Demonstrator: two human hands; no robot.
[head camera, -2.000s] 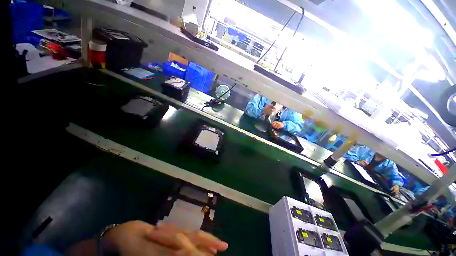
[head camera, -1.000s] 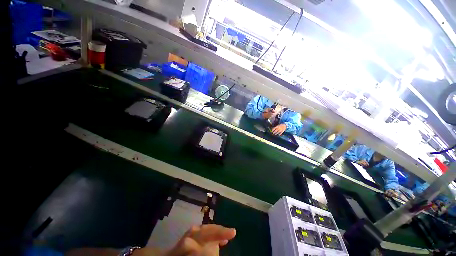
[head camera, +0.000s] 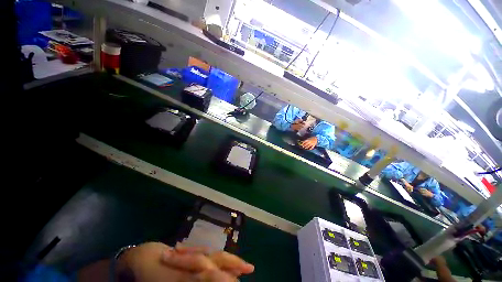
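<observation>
An open tablet (head camera: 207, 236) lies on the dark green mat in front of me, with a large pale battery and small dark and gold parts along its top end. My left hand (head camera: 192, 265), with a metal band at the wrist, reaches in from the lower left over the tablet's lower part. Its fingers point right and look partly bent. The bottom edge of the picture cuts it off, and what lies under it is hidden. I cannot make out a separate right hand.
A white board tray (head camera: 315, 254) with yellow-stickered boards stands right of the tablet. Beyond a pale rail (head camera: 165, 179), black trays (head camera: 240, 157) with tablets lie on the green belt. People in light-blue smocks (head camera: 321, 136) work opposite. Part of another hand (head camera: 442, 269) shows at lower right.
Since a second ago, my left hand has moved a little left, and its fingers look different. The trays have shifted slightly right along the belt. Another hand has appeared at lower right.
</observation>
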